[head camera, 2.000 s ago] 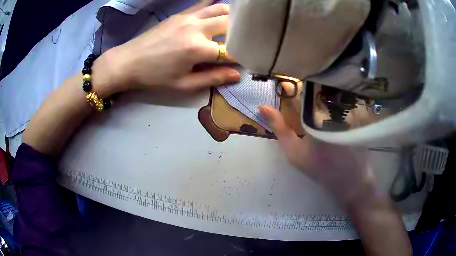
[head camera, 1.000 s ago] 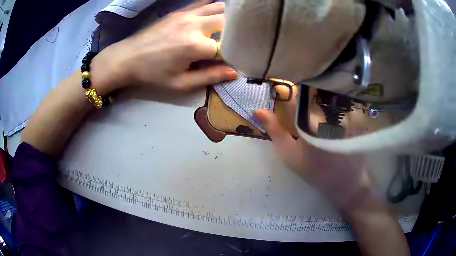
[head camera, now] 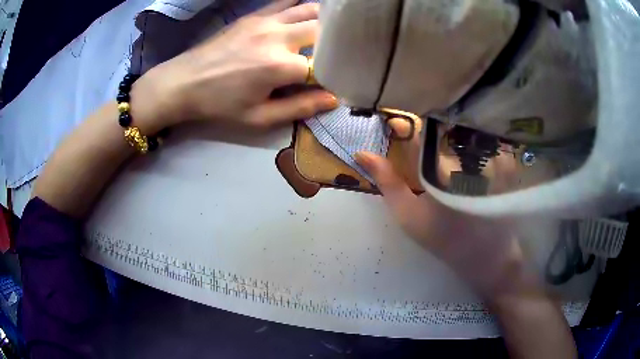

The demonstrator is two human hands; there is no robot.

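Note:
The pale, finely ribbed garment piece (head camera: 356, 133) lies under the machine head (head camera: 428, 52), its slanting lower edge over the tan machine bed cover (head camera: 324, 156). My left hand (head camera: 245, 66) lies over the cloth left of the head and holds it down, thumb on the ribbed piece; some fingertips are hidden. My right hand (head camera: 435, 210) is blurred, below and right of the head. Its thumb tip rests on the piece's lower edge; the other fingers are partly hidden by the head. The head hides the needle.
More pale cloth (head camera: 70, 91) spreads over the table at the left. Dark-handled scissors (head camera: 561, 256) lie at the right, beside a ridged pale knob (head camera: 603, 237). A printed scale (head camera: 231, 284) runs along the front edge of the white table (head camera: 210, 224). Dark cloth covers my lap.
The view shifts slightly between frames. My right thumb is a little farther left on the ribbed piece than two seconds ago. My left hand has hardly moved.

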